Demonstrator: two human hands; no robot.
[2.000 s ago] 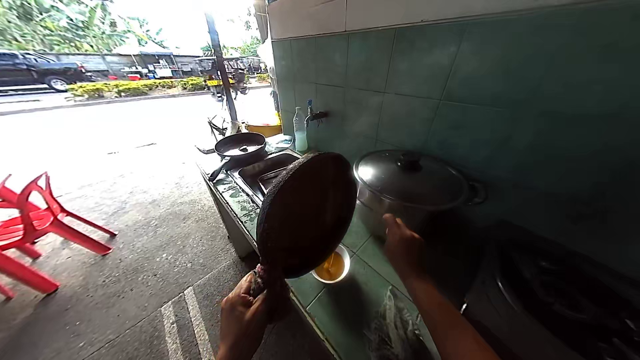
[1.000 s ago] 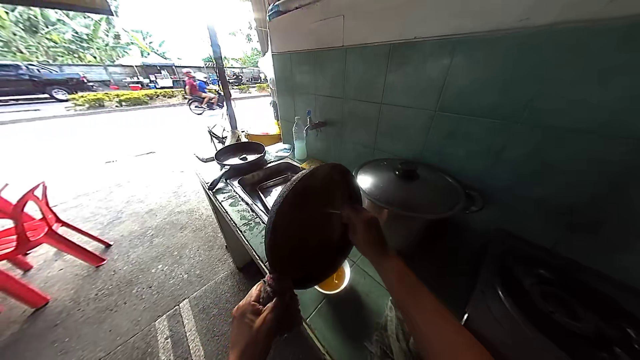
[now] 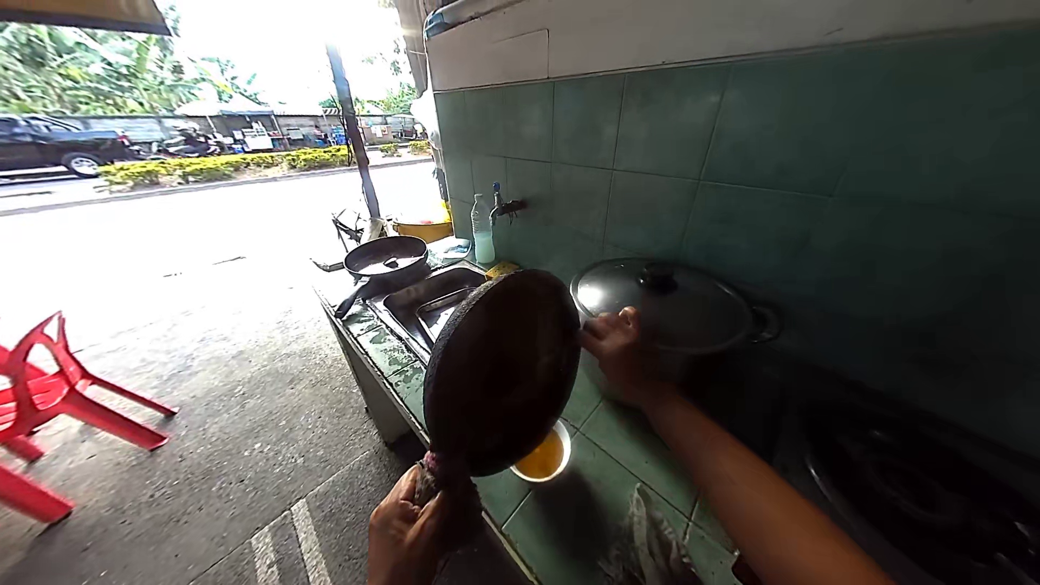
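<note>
My left hand (image 3: 410, 520) grips the cloth-wrapped handle of a dark frying pan (image 3: 504, 374), which is tilted up on its side above the counter. My right hand (image 3: 613, 341) is at the pan's right rim with fingers bent; whether it holds something small there cannot be told. Partly behind the pan's lower edge, a white bowl (image 3: 561, 470) of orange-yellow liquid stands on the green tiled counter (image 3: 605, 496). A large lidded pot (image 3: 691, 305) is just behind my right hand.
A steel sink (image 3: 398, 325) lies beyond the pan, with a second frying pan (image 3: 386, 264) past it. A plastic bottle (image 3: 483, 236) stands near the wall tap (image 3: 508, 210). A crumpled cloth or bag (image 3: 650, 536) lies near, a dark stove (image 3: 910, 479) at right, red plastic chairs (image 3: 73, 390) at left.
My right hand was over the pan's dark face one second ago and is now at its right rim. My left hand has kept its grip on the handle. The motorcycle on the road has gone from view.
</note>
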